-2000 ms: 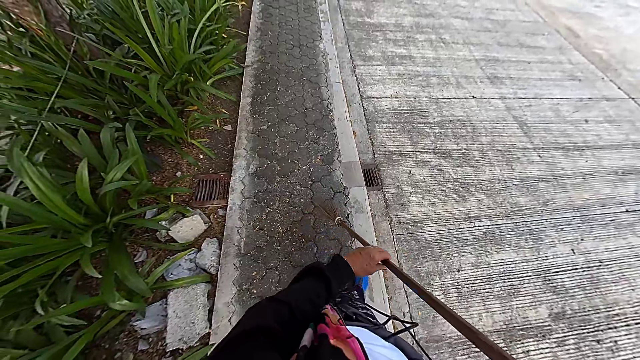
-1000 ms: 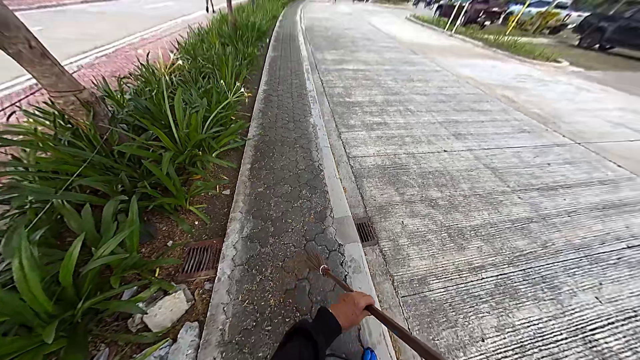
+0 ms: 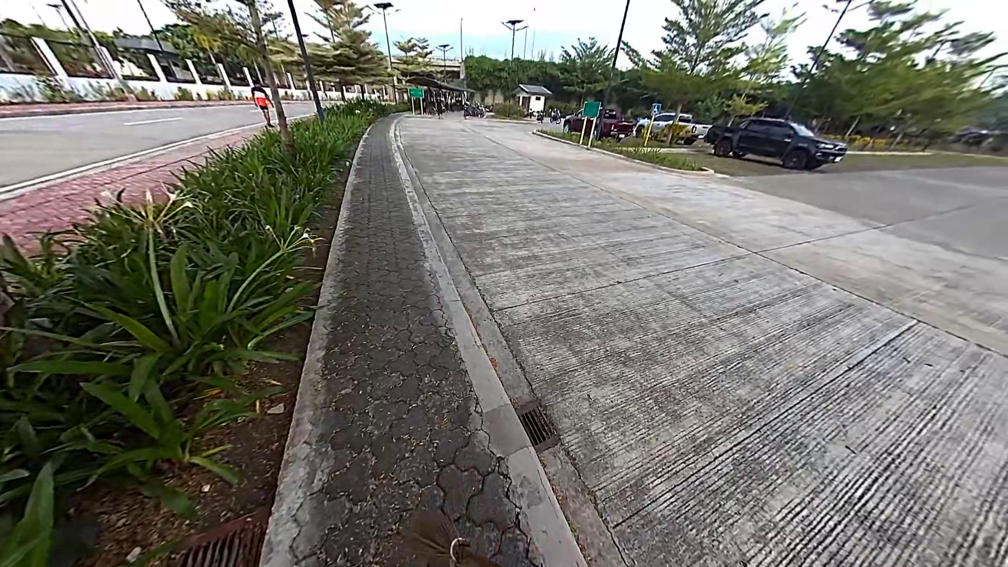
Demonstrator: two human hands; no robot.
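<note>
At the bottom edge of the head view, the bristle end of a broom rests low over the paved walkway, with a pale binding where the bristles gather. Its handle is out of the frame. Neither my left hand nor my right hand shows. Small bits of dry leaf litter lie scattered on the dark interlocking pavers around the bristles.
A concrete curb with a metal drain grate borders the ribbed concrete road. Leafy plants line the left, beside another grate. Farther off are a person in orange, a black pickup and green signs.
The view has tilted up strongly, from the pavers at my feet to the road ahead. The hand seen earlier on the broom handle has left the frame, and only the bristles remain in sight.
</note>
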